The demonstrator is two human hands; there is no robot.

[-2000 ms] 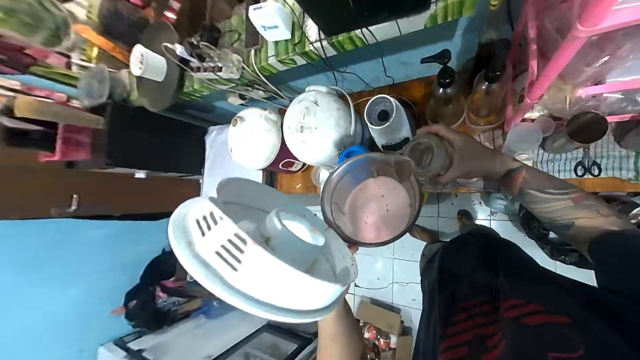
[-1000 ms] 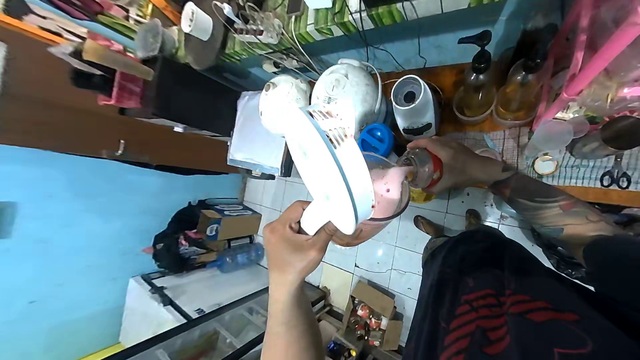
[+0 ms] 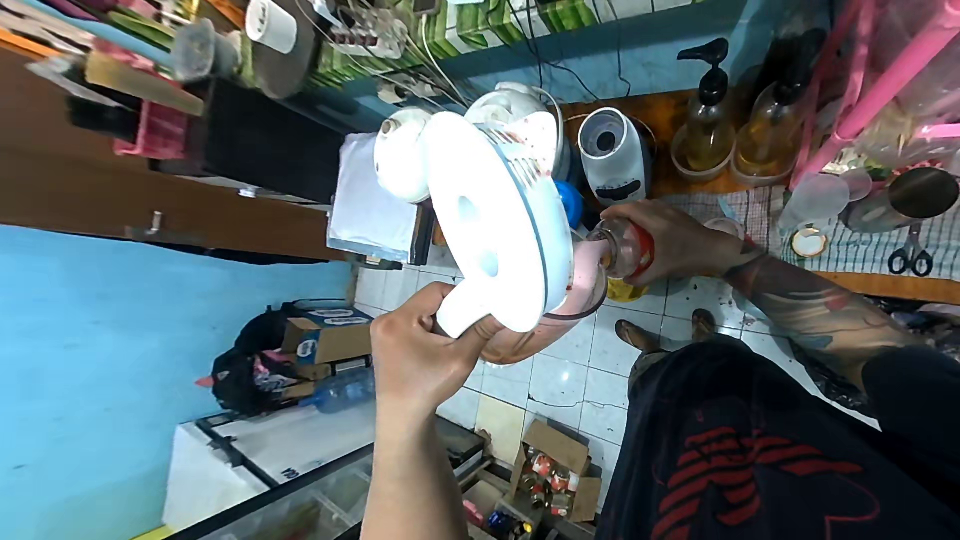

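Observation:
My left hand (image 3: pixel 431 349) grips the white handle of a large container with a slotted white lid (image 3: pixel 499 217), which is tilted. Pink liquid (image 3: pixel 577 277) shows inside the container, and some of it reaches the mouth of a glass bottle (image 3: pixel 626 247). That bottle, with a red band, is in my right hand (image 3: pixel 675 240), close against the container's rim. The bottle's lower part is hidden by my fingers. Just above it on the counter stands a white appliance base (image 3: pixel 615 154), beside a blue round object (image 3: pixel 570 204).
Pump bottles (image 3: pixel 707 127) of amber liquid stand on the wooden counter near a pink rack (image 3: pixel 862 97). Scissors (image 3: pixel 910 255) and plastic cups (image 3: pixel 821 199) lie on a checked cloth. Below, on the tiled floor, sits a cardboard box of bottles (image 3: pixel 555 472).
The container has tipped from a view into its open top to a steep tilt, its lid swinging upward. Pink liquid now meets the bottle's mouth. My left hand has come into view on the handle.

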